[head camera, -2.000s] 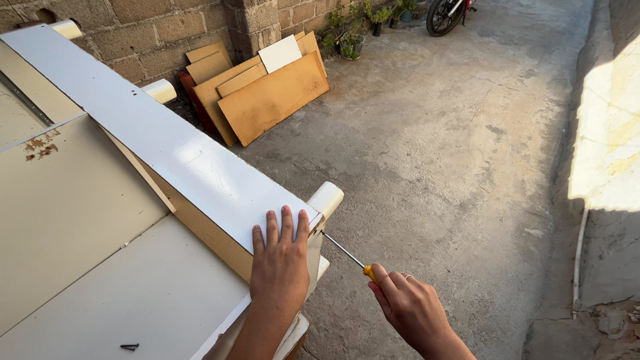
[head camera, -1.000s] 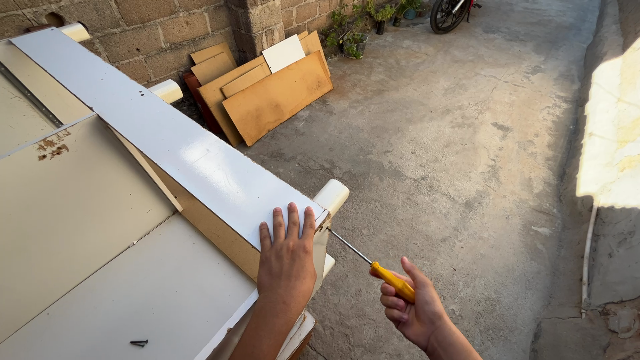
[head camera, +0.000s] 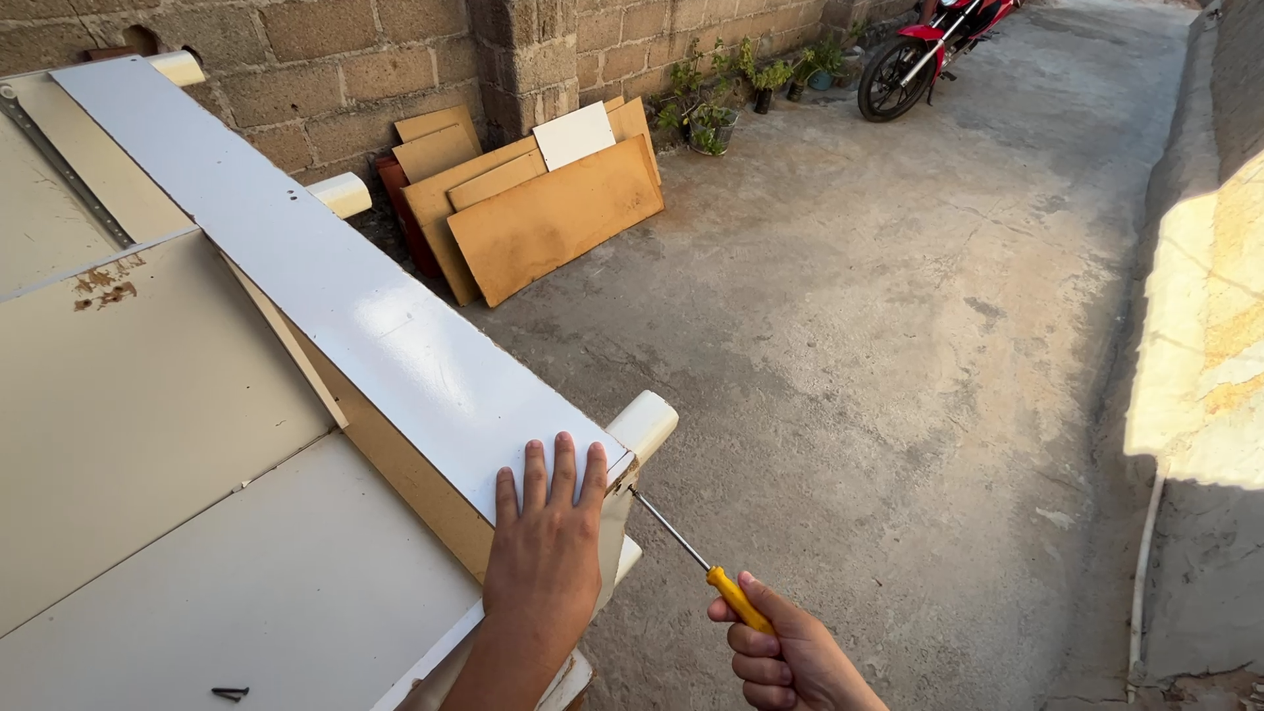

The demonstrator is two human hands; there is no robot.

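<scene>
My left hand (head camera: 549, 528) lies flat, fingers spread, on the near end of a long white board (head camera: 395, 331) that runs along the edge of a pale wooden furniture piece (head camera: 158, 434). In my right hand (head camera: 785, 647) is a screwdriver with a yellow handle (head camera: 739, 600). Its metal shaft (head camera: 673, 530) points up and left, and the tip meets a dark screw (head camera: 633, 490) at the board's corner. Beside that corner a cream rounded leg (head camera: 644, 423) sticks out. A few dark loose screws (head camera: 230, 693) rest on the lower panel.
Brown and white panels (head camera: 558, 222) lean against a concrete-block wall (head camera: 395, 59). Potted plants (head camera: 711, 128) stand along the wall, and a red motorcycle (head camera: 904, 74) is parked farther off. Concrete ground (head camera: 869, 326) stretches to the right, with a thin pale pipe (head camera: 1145, 573) by the right-hand wall.
My right hand's grip on the yellow handle has shifted: more of the handle showed one second ago than two seconds ago, and the fingers now wrap its rear. My left hand has stayed on the board.
</scene>
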